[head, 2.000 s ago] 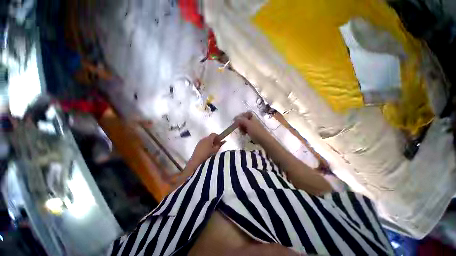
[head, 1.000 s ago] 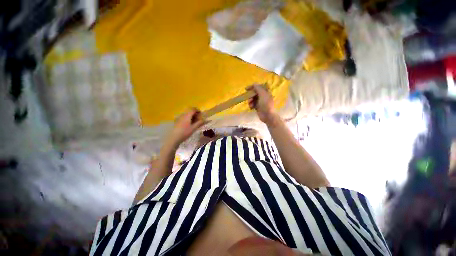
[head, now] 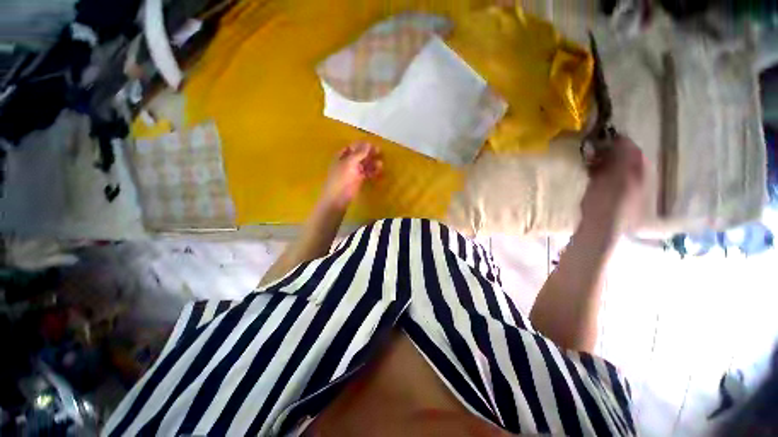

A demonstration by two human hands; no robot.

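Mustard yellow cloth (head: 273,128) lies on the table in front of me. On it lies a white pattern sheet (head: 409,107), with a beige checked rounded piece (head: 384,64) over its far left part. My left hand (head: 357,162) is over the yellow cloth, just left of the sheet, fingers loosely curled and nothing seen in them. The dark shears (head: 600,90) lie right of the bunched yellow cloth, blades pointing away from me. My right hand (head: 616,162) is closed around their handles; its fingers are slightly blurred.
A checked rectangle (head: 183,175) lies at the yellow cloth's left end. The table's cream cover (head: 529,192) shows at the near edge and right. Dark scraps (head: 51,94) and a pale curved strip (head: 159,43) are at the far left. Pale floor (head: 665,316) shows at lower right.
The view has turned from the floor to the table. The narrow stick held between both hands is no longer seen. My hands have moved apart, the right one out to the shears.
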